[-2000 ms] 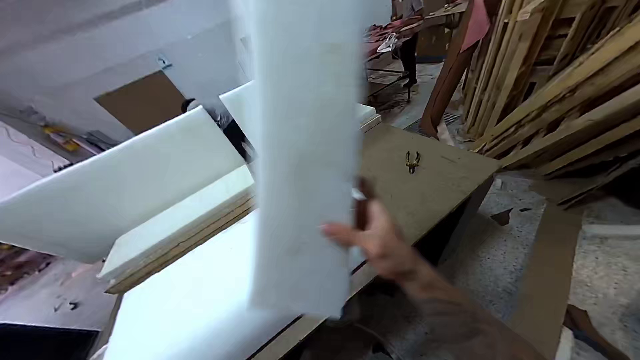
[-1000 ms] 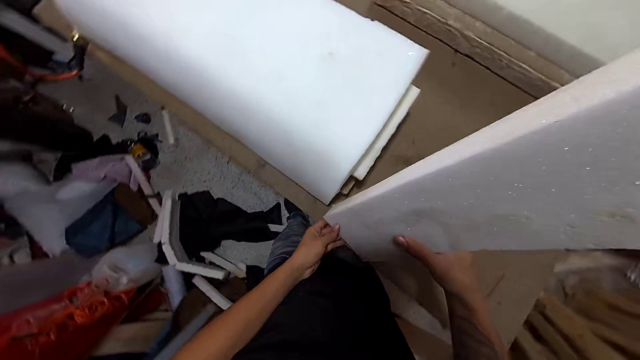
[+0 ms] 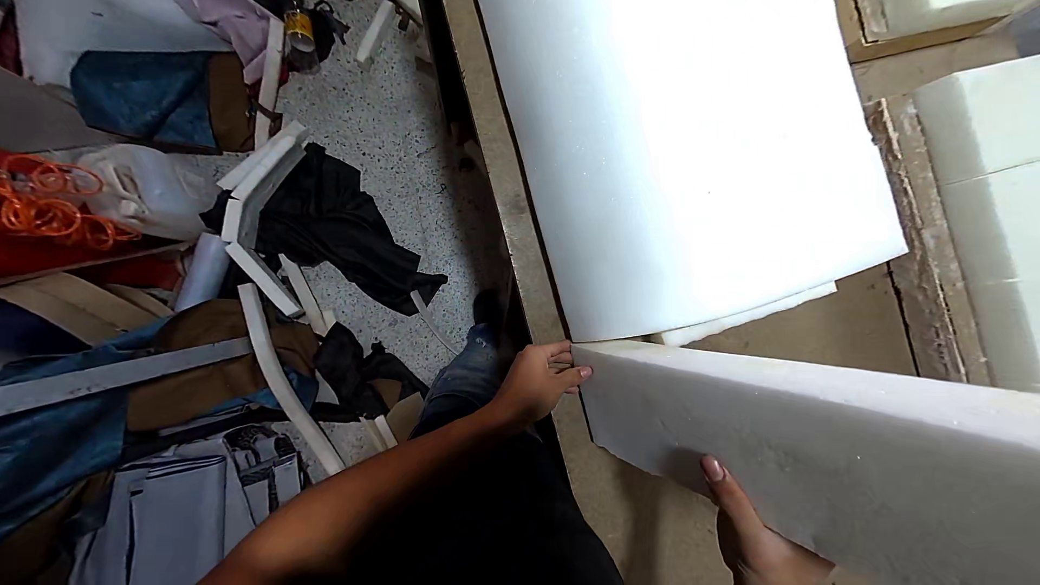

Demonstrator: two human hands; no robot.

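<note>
A long white foam slab [image 3: 796, 431] stands on its edge across a brown work table [image 3: 528, 268], running off the right side of the view. My left hand [image 3: 540, 378] is at its near left end, fingers and thumb about the corner. My right hand [image 3: 751, 528] grips the slab lower down, thumb on its face; the other fingers are hidden behind or below it. Just beyond the slab a large white foam sheet [image 3: 715, 162] lies curved over the table, with the edge of another white piece [image 3: 751, 313] showing under it.
More pale foam blocks [image 3: 991, 203] lie at the right, beside a rough-edged board [image 3: 934, 244]. On the speckled floor at the left are black cloth [image 3: 341, 227], foam strips [image 3: 280, 374], a plastic jug [image 3: 154, 191], orange tubing [image 3: 49, 203] and folded grey material [image 3: 179, 512].
The slab, raised upright in my right hand two seconds ago, is now low against the table with both hands on it. The view has swung strongly down and around.
</note>
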